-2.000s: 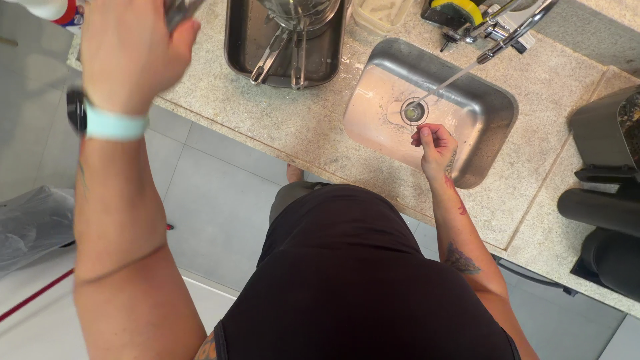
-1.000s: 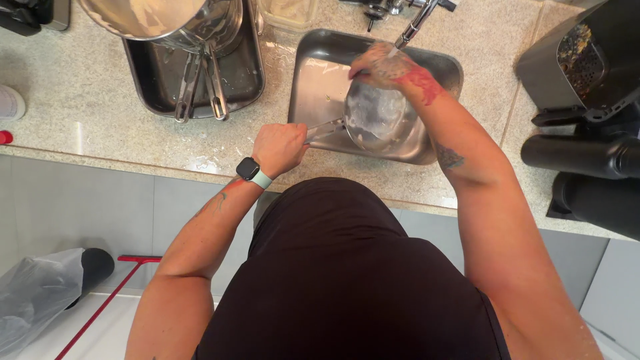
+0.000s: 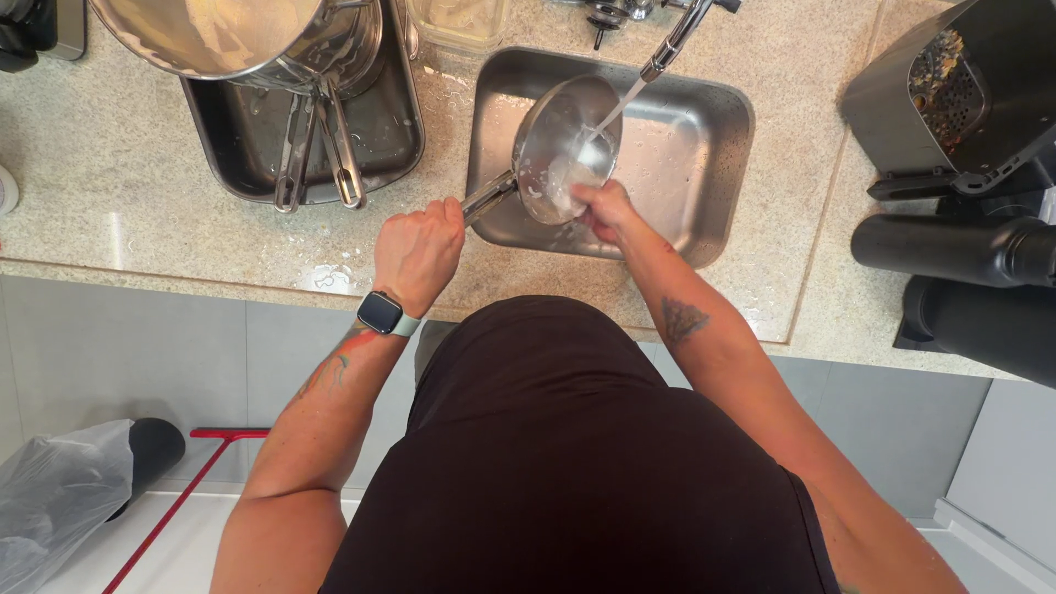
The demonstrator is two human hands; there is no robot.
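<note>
My left hand (image 3: 421,252) grips the handle of a stainless steel pan (image 3: 549,124), which is tilted over the steel sink (image 3: 685,177). Water runs from the faucet (image 3: 672,45) into the pan's bowl, where whitish liquid or foam shows. My right hand (image 3: 604,210) is at the pan's lower right rim; its fingers are blurred, and I cannot tell whether they hold anything. A smartwatch sits on my left wrist.
Left of the sink, a dark roasting tray (image 3: 404,157) holds stacked steel pans (image 3: 289,62) with long handles. A plastic container (image 3: 462,25) stands behind. An air fryer basket (image 3: 879,95) with food residue and black bottles (image 3: 932,247) are at the right. A red squeegee (image 3: 177,503) is below left.
Two seconds ago no pan was in the sink; one second ago my left hand held it there. Since then my right hand has moved from the pan's upper side to its lower right rim.
</note>
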